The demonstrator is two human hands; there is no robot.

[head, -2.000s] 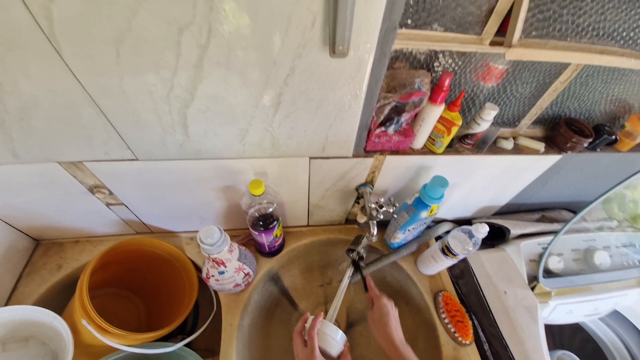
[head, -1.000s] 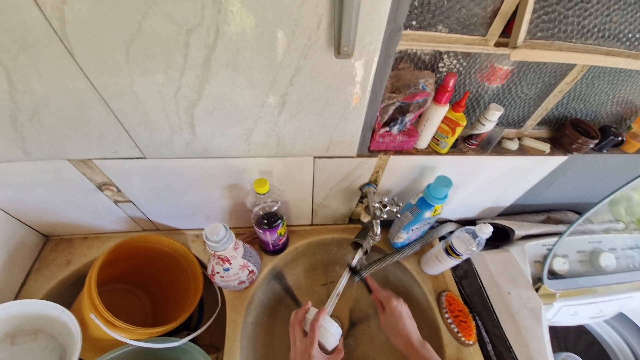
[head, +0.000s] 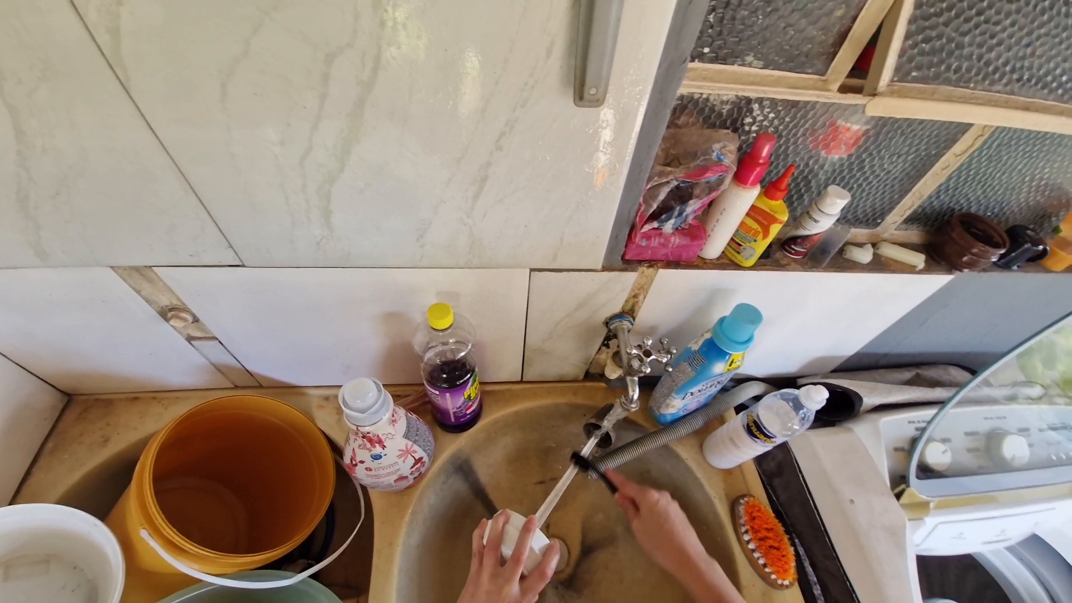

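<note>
My left hand (head: 505, 563) holds a small white container (head: 517, 540) low in the sink basin (head: 670, 486). A stream of water from the metal faucet (head: 622, 402) runs down to it. To the right, my right hand (head: 653, 515) grips the dark handle of a brush (head: 596, 473), whose head lies by the stream, just below the faucet spout. A grey corrugated hose (head: 670, 433) reaches into the basin close to the brush head. The fingers of my left hand are spread over the container and hide part of it.
An orange bucket (head: 144, 519), a white tub (head: 117, 544) and a patterned bottle (head: 387, 440) stand left. Behind the basin are a purple-labelled bottle (head: 453, 385) and a blue bottle (head: 699, 368). A white bottle (head: 754, 431), an orange-bristled brush (head: 766, 540) and a washing machine (head: 963, 444) are right.
The white container has turned in my left hand, and the fingers now lie across it. My right hand remains on the brush handle near the stream.
</note>
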